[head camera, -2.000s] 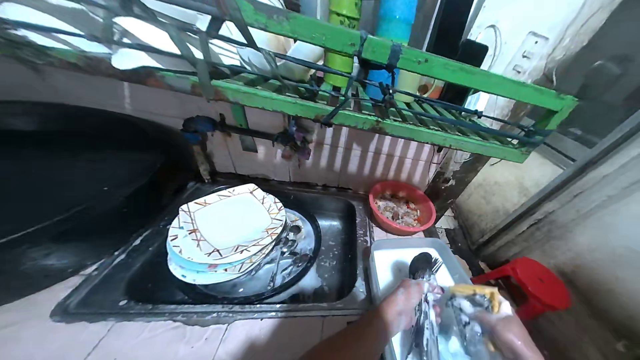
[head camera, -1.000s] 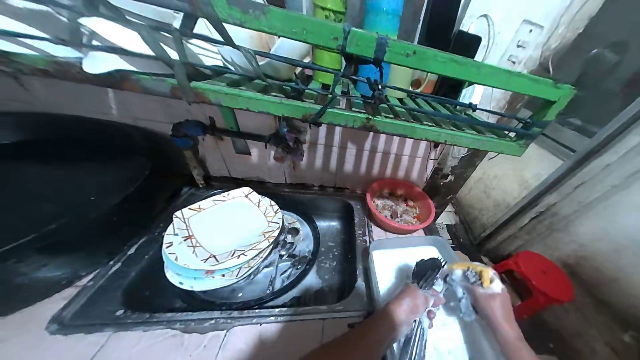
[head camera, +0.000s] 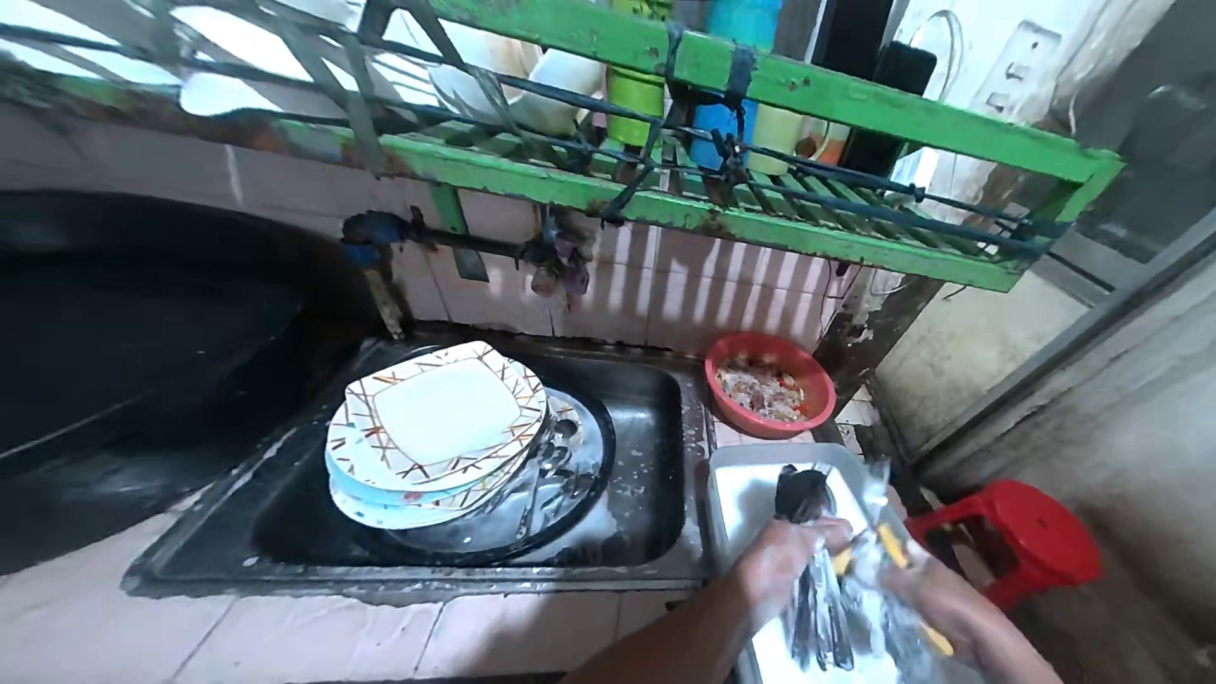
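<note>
My left hand (head camera: 784, 565) grips a bundle of metal cutlery (head camera: 819, 608), dark ends up and handles down, over a grey plastic tub (head camera: 730, 461) holding whitish liquid. Close on its right, my right hand (head camera: 926, 584) is closed around a yellow sponge (head camera: 891, 543) with clear plastic about it, beside the cutlery. Both hands are somewhat blurred, and whether the sponge touches the cutlery is unclear. In the black sink at left, a stack of patterned plates (head camera: 446, 413) rests on a round, dark-rimmed tray (head camera: 603, 475), with soapy spoons (head camera: 560, 456) lying next to the stack.
The sink rim (head camera: 418, 581) borders pink tiles. A red bowl of food scraps (head camera: 825, 380) stands behind the tub. Above runs a green dish rack (head camera: 855, 237) with cups and plates. A red plastic stool (head camera: 1045, 532) is at right, a large black vessel (head camera: 142, 380) at left.
My right hand with the sponge has come in from the right, closer to the cutlery, since a second ago. The left hand keeps its hold on the cutlery.
</note>
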